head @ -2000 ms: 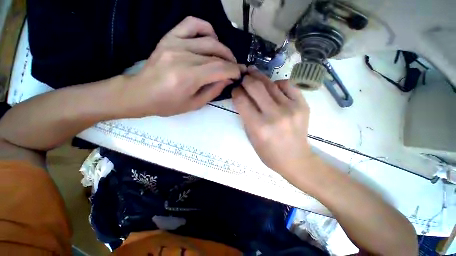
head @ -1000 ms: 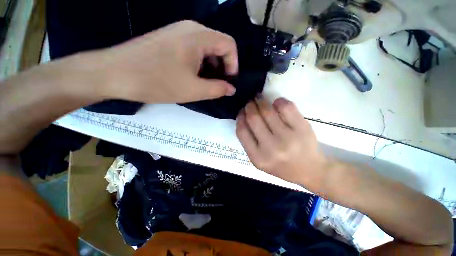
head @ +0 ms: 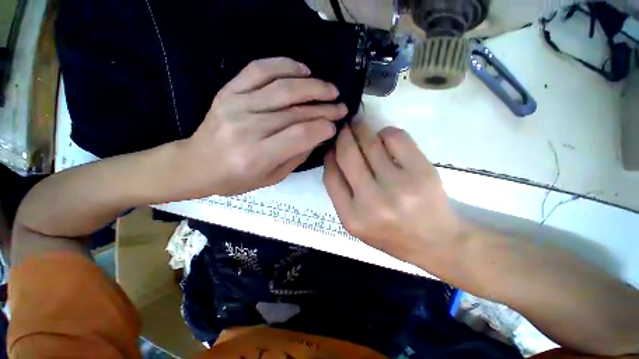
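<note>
A black garment piece (head: pixel 126 77) with a pale stitched line lies on the white table, its right edge at the presser foot (head: pixel 382 52). My left hand (head: pixel 263 126) lies on the cloth, fingers together on its edge just below the foot. My right hand (head: pixel 385 182) pinches the same edge at its lower right, fingertips touching those of my left hand. The fingertips hide the exact fold. The ribbed tension dial (head: pixel 439 62) of the sewing machine is right of the foot.
A grey slotted metal tool (head: pixel 503 82) lies right of the dial. A tangled black cord (head: pixel 585 42) and loose threads are farther right. A printed scale (head: pixel 280 216) runs along the table's front. Below are dark embroidered cloth (head: pixel 336 301), a cardboard box (head: pixel 150 273) and a blue-edged basket (head: pixel 455 303).
My left hand was raised half open over the cloth one second ago and now rests on its edge. My right hand has closed on the edge. The view has shifted slightly.
</note>
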